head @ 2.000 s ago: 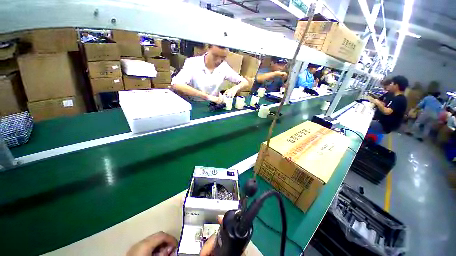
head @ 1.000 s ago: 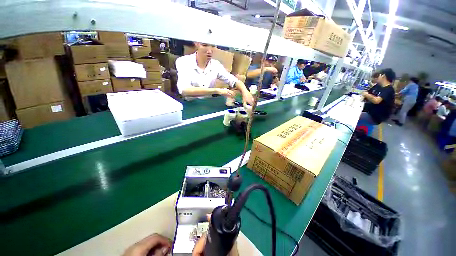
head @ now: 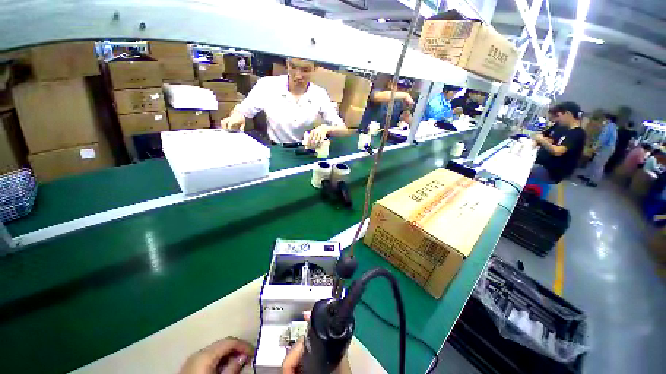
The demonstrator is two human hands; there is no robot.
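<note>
My right hand [head: 293, 359] is at the bottom edge, partly cut off, shut on the black electric screwdriver [head: 326, 337], which stands upright with its cable looping to the right. The tool's lower end is out of the picture. The silver-grey screw feeder [head: 293, 294] stands just behind and left of it, its open top showing many small screws. My left hand [head: 217, 358] is at the bottom edge left of the feeder, fingers curled and cut off; whether it holds anything is hidden.
A beige mat [head: 182, 332] lies under the feeder. A brown carton [head: 431, 226] stands at the right. Two hair dryers [head: 332, 179] lie on the green belt [head: 95, 274]. A white bin [head: 215, 161] and a person in white are across it. Black crates [head: 522, 314] are on the floor at right.
Since the earliest frame, two hair dryers have come onto the belt from the person opposite, who now reaches toward the white bin. My hands have hardly moved relative to the feeder.
</note>
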